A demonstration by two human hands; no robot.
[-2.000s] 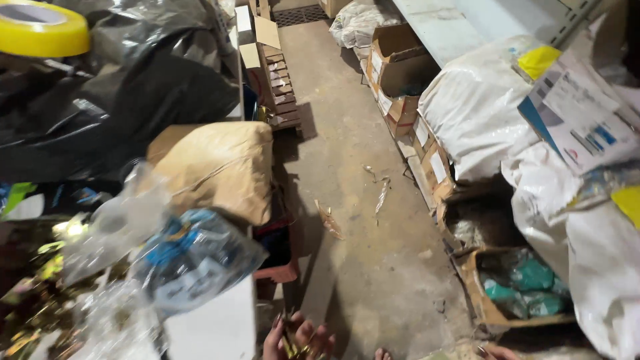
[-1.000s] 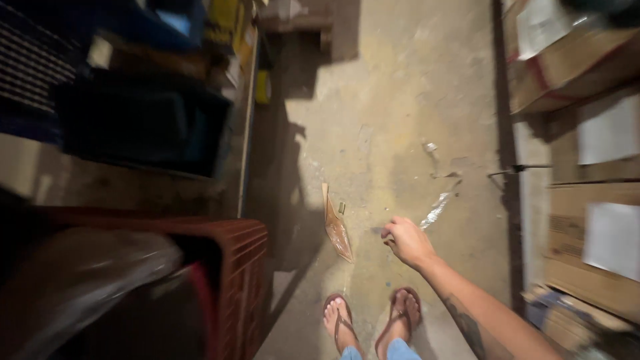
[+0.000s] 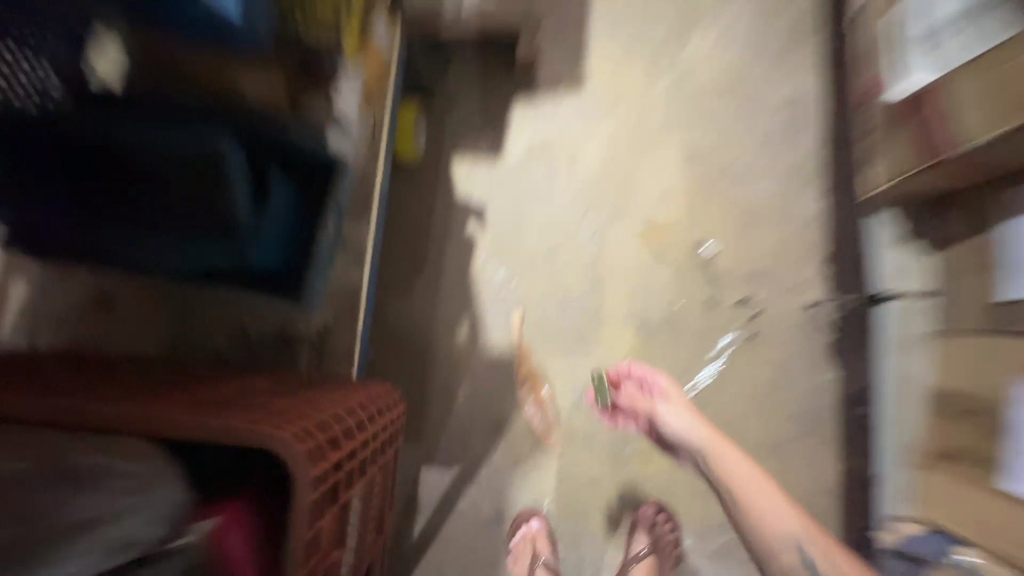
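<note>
My right hand reaches in from the lower right, above the concrete floor. Its thumb and fingers pinch a small greenish strip, blurred and of a material I cannot tell. A crumpled brown wrapper or piece of tape lies on the floor left of the hand. To the right, close by the wrist, lies a shiny silvery strip. My left hand is out of the picture.
A red-brown plastic crate with bagged things stands at lower left. Above it is a dark bin. Cardboard boxes line the right side. My feet in flip-flops are at the bottom. A small white scrap lies ahead.
The view has swung down to the floor since the first frame. In the newest frame a greenish strip shows plainly in my right hand.
</note>
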